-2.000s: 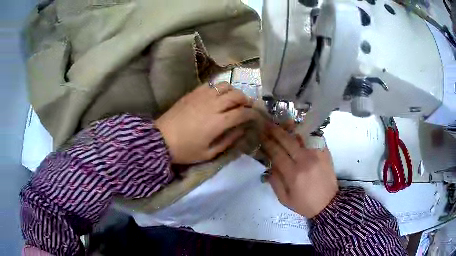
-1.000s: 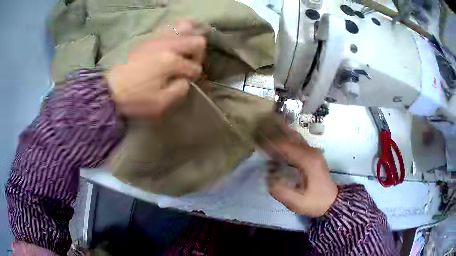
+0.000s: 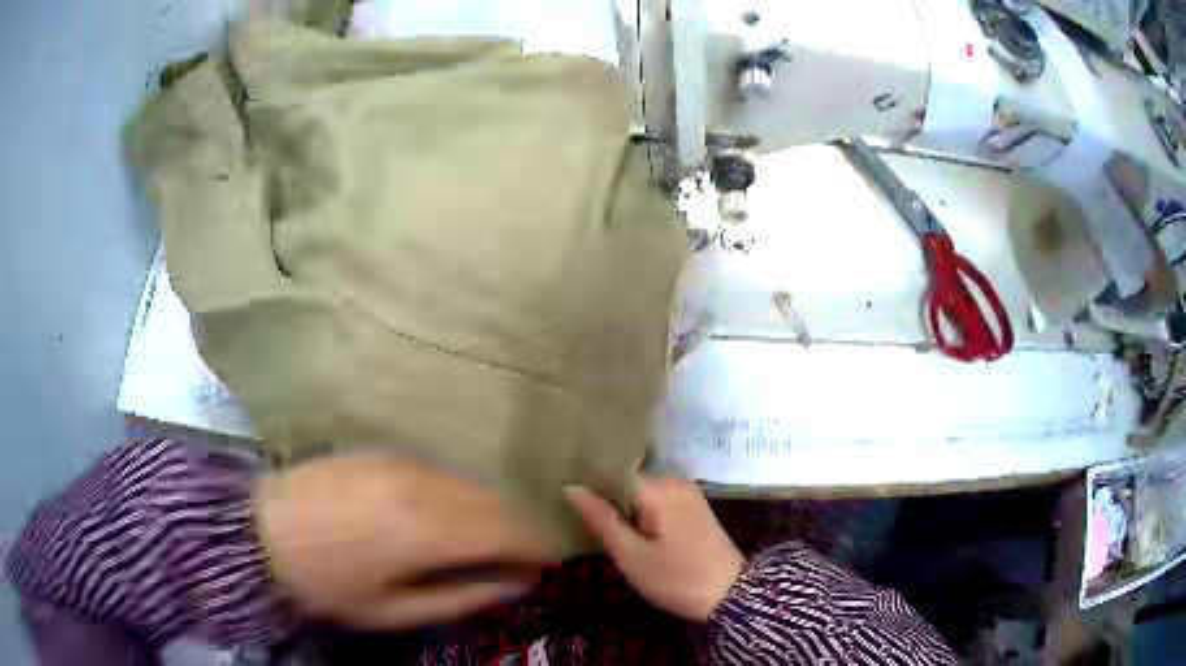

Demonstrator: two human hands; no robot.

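Observation:
A large khaki garment body (image 3: 442, 221) lies spread over the left of the table, with a dark seam line across its lower part. Its near edge hangs over the table's front edge. My right hand (image 3: 670, 546) grips the garment's lower right corner between thumb and fingers. My left hand (image 3: 397, 540) is blurred at the garment's near edge, its fingers pointing right; whether it grips the cloth is hard to tell. The sewing machine's needle area (image 3: 715, 208) shows just right of the cloth.
The off-white machine head (image 3: 832, 65) stands at the back. Shears with red handles (image 3: 962, 306) lie on the table right of the needle. A printed ruler (image 3: 897, 423) runs along the front edge. A side tray (image 3: 1138, 533) with small items is at the lower right.
The cloth has moved from the needle area and now lies spread flatter on the left. Both hands have moved down to the table's front edge. The view has shifted, so the shears appear higher and further left.

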